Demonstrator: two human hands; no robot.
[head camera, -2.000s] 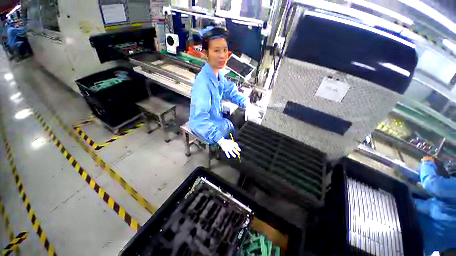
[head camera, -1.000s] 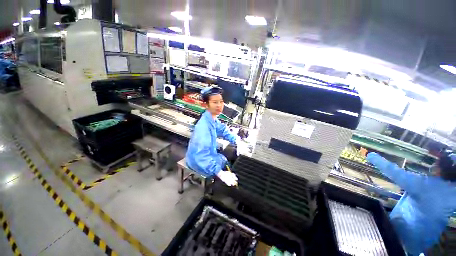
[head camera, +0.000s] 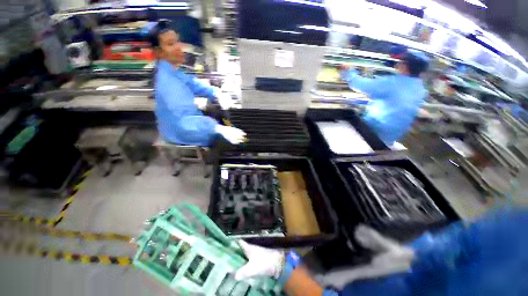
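Observation:
My left hand (head camera: 263, 261), in a white glove with a blue band at the wrist, grips several mint-green cover plates (head camera: 200, 263) with rectangular cut-outs at the lower left. The plates overlap and are tilted in front of the bins. My right hand (head camera: 385, 251), in a grey-white glove, is blurred at the lower right. Its fingers look apart and I see nothing in it. A black bin (head camera: 329, 222) ahead holds a dark, part-filled framed carrier (head camera: 252, 199) beside a brown panel (head camera: 298, 202).
Another black bin (head camera: 446, 211) holds dark carriers. A third bin (head camera: 315, 115) behind holds pale strips. A black slotted rack (head camera: 269, 130) stands beside a seated person (head camera: 179, 107). Another person (head camera: 393, 95) works at the line on the right.
The view has swung right and down, so the bins show more fully. Both my hands and the green plates in my left hand have come into view. The person on the right has lowered an arm.

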